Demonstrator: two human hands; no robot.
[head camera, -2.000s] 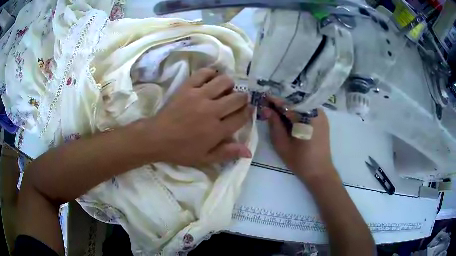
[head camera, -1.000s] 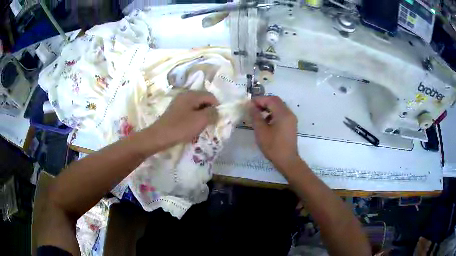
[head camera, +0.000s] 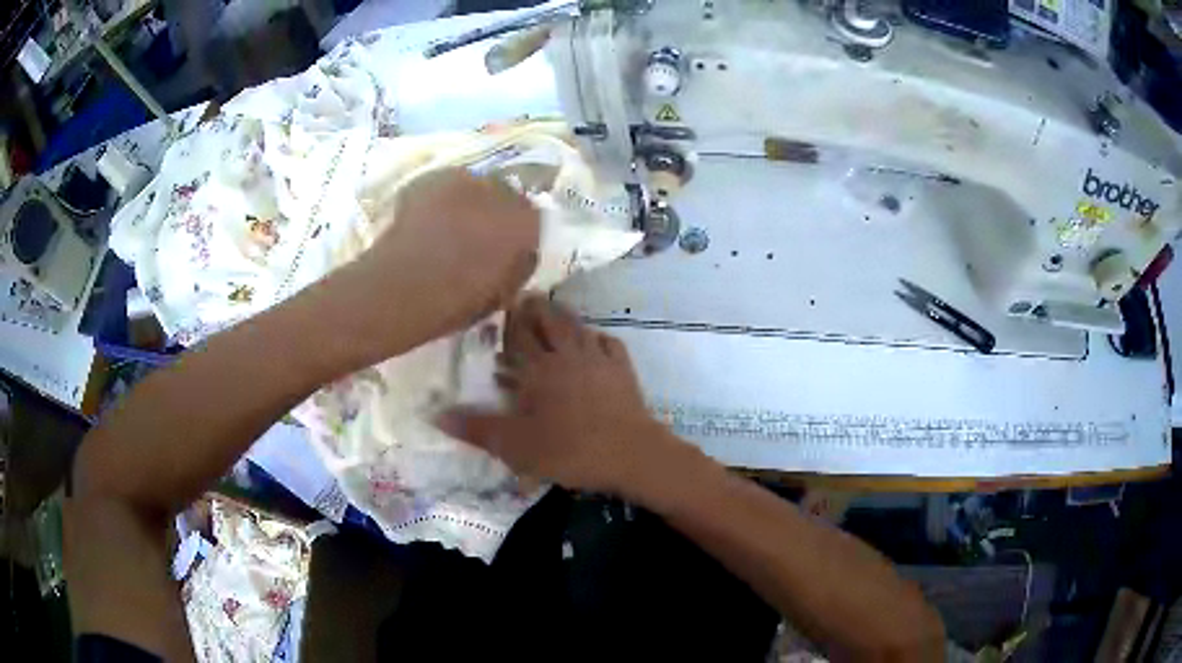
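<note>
The cream floral garment (head camera: 266, 214) lies in a heap left of the needle, with a corner of it reaching the presser foot (head camera: 639, 207). Rows of small holes run along its seams. My left hand (head camera: 467, 240) is curled on the garment near the foot, its fingertips hidden. My right hand (head camera: 564, 395) lies on the cloth nearer the table edge, fingers spread; whether it pinches any cloth cannot be told. The black thread snips (head camera: 953, 319) lie on the bed at the right.
The white brother machine (head camera: 907, 78) spans the back and right. A printed ruler (head camera: 894, 431) runs along the front edge. A box at the lower left holds floral pieces (head camera: 246, 583). A white device (head camera: 52, 240) stands at the far left.
Both hands have moved left from the needle area onto the garment. The right hand has come away from the foot and opened its fingers. The garment's edge has been drawn away from the needle's right side.
</note>
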